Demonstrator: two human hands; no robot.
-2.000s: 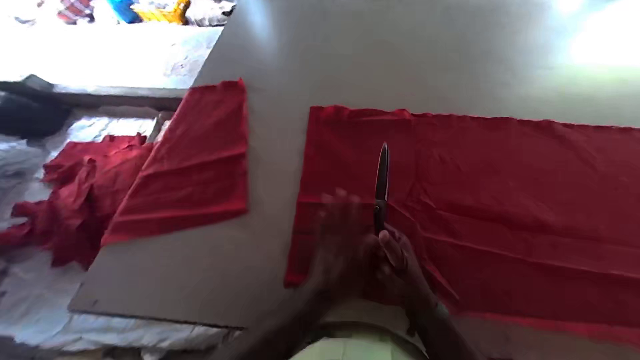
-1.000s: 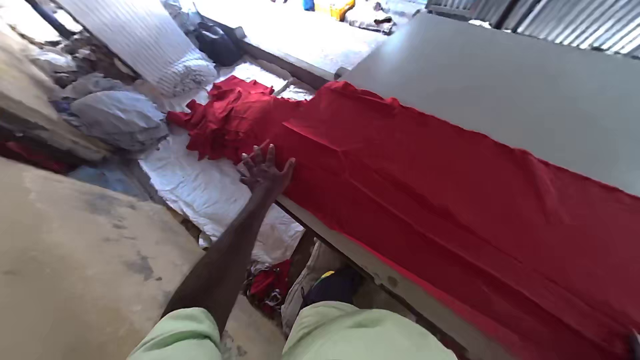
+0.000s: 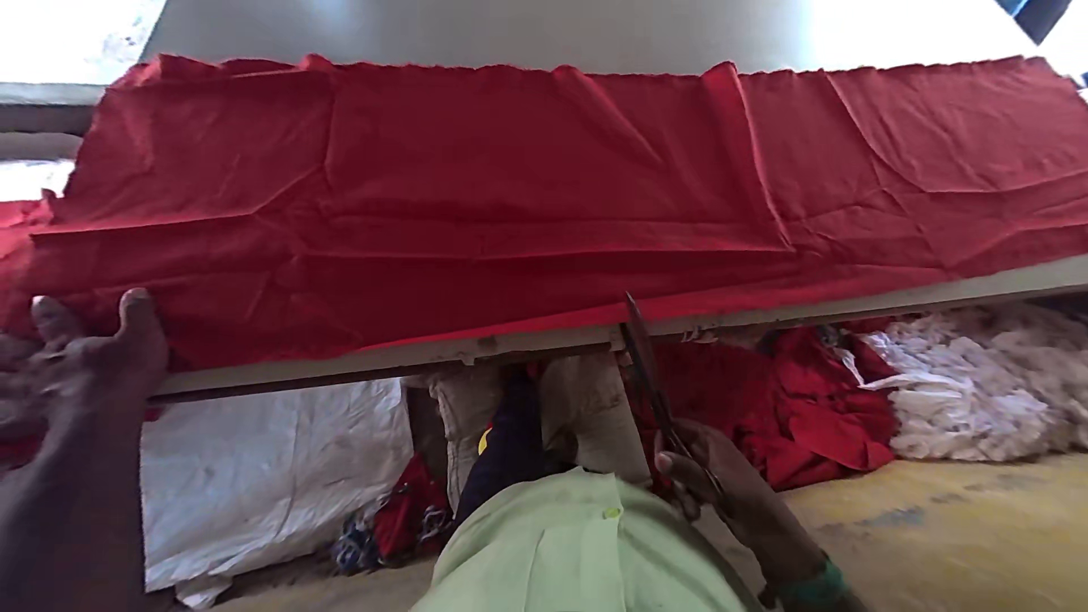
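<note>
A long piece of red fabric (image 3: 527, 187) lies creased across the table (image 3: 442, 34), its near edge close to the table's front edge. My left hand (image 3: 106, 357) is at the left end of the fabric, fingers apart over the cloth; whether it presses on it I cannot tell. In my right hand (image 3: 705, 467) is a pair of dark metal scissors (image 3: 650, 374), blades together and pointing up toward the near edge of the fabric. The handles are partly hidden by my fingers.
Below the table's front edge hang or lie a white sheet (image 3: 280, 476), crumpled red cloth (image 3: 816, 416) and a heap of pale fabric scraps (image 3: 986, 382). A small red cloth bundle (image 3: 412, 510) is near my body. The table edge runs between me and the fabric.
The separate red piece and the gap beside it, seen two seconds ago, no longer show; red fabric now spans the view. The view has swung left and back. The scissors show again in my right hand.
</note>
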